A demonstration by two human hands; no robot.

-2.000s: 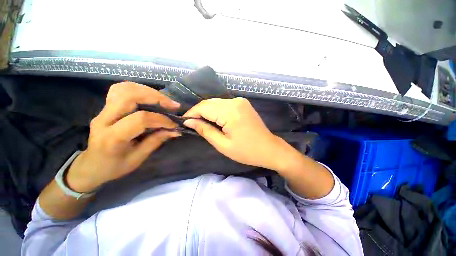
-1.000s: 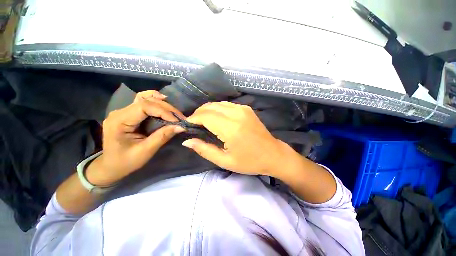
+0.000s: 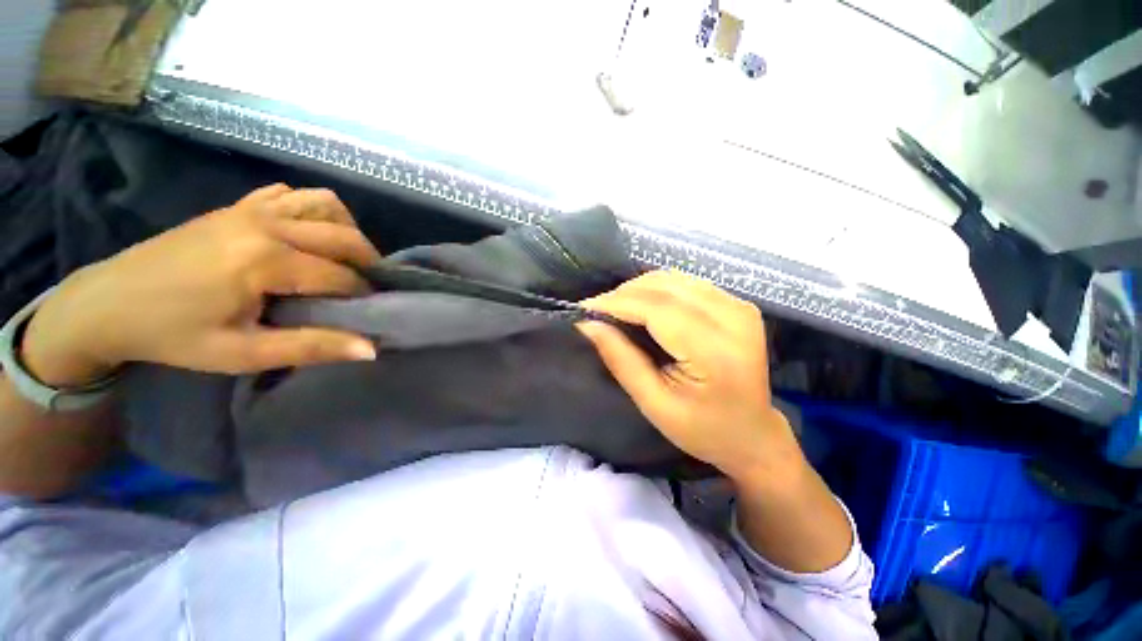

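Observation:
A dark charcoal garment [image 3: 426, 407] lies across my lap, against the table's front edge. A folded edge with a seam runs between my two hands. My left hand [image 3: 238, 282] holds the garment at the left, with the cloth between its thumb and fingers. My right hand [image 3: 689, 357] pinches the folded edge between thumb and index finger at its right end. A flap with light stitching stands up behind the fold and touches the table edge.
The white machine table [image 3: 501, 100] has a ruler strip [image 3: 463, 188] along its front edge. Black snips [image 3: 937, 169] and dark fabric scraps [image 3: 1021, 276] lie at right. A blue crate [image 3: 964, 501] stands below right, with dark garments by it. Brown board [image 3: 100, 50] is at far left.
My left hand has moved left, away from my right hand, and the folded edge is now stretched between them. The view has turned and shows more of the table.

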